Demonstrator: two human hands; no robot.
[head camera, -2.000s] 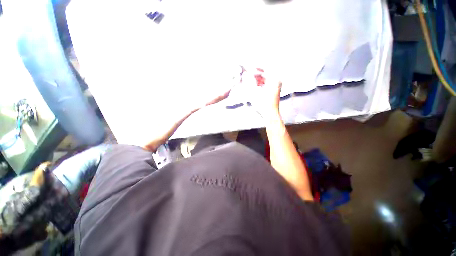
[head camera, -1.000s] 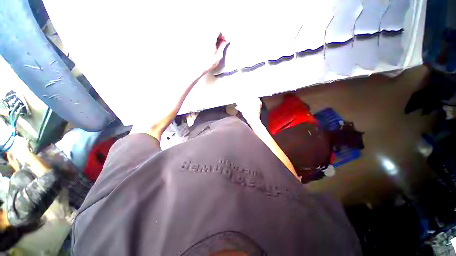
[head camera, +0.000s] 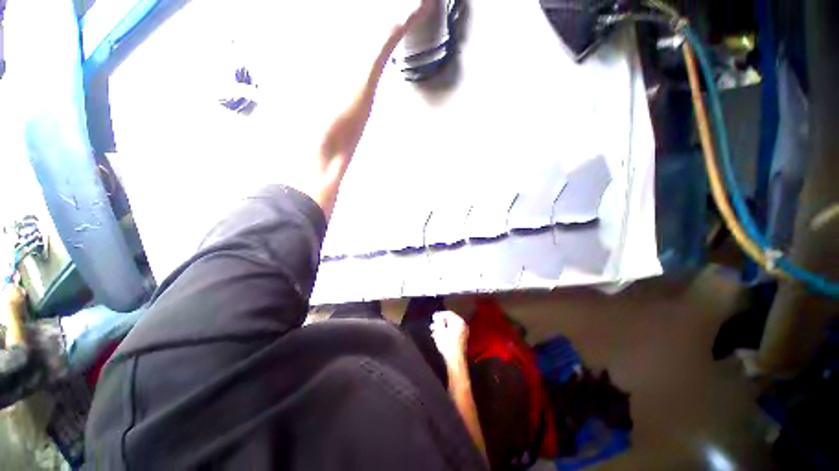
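Note:
A row of overlapping pale grey small cut pieces (head camera: 578, 241), each with a dark line, lies along the table's near edge. A stack of small pieces with dark edges (head camera: 426, 41) lies at the far side. My left hand (head camera: 417, 13) reaches to the stack's left side at the picture's top edge; its fingers are too small and overexposed to tell their grip. My right hand (head camera: 449, 331) is low, in front of my body below the table edge; its fingers look curled, but their state is unclear.
The dark pointed iron (head camera: 581, 26) is at the far right, near blue and orange hoses (head camera: 713, 170). A small dark-marked bundle (head camera: 239, 92) lies far left. A long blue padded shape (head camera: 69, 184) flanks the table. A red container (head camera: 504, 342) and blue crate (head camera: 593, 446) are below.
My left hand has moved from the row's left end to the far stack. My right hand was over the row, then dropped below the table edge. The camera view has shifted.

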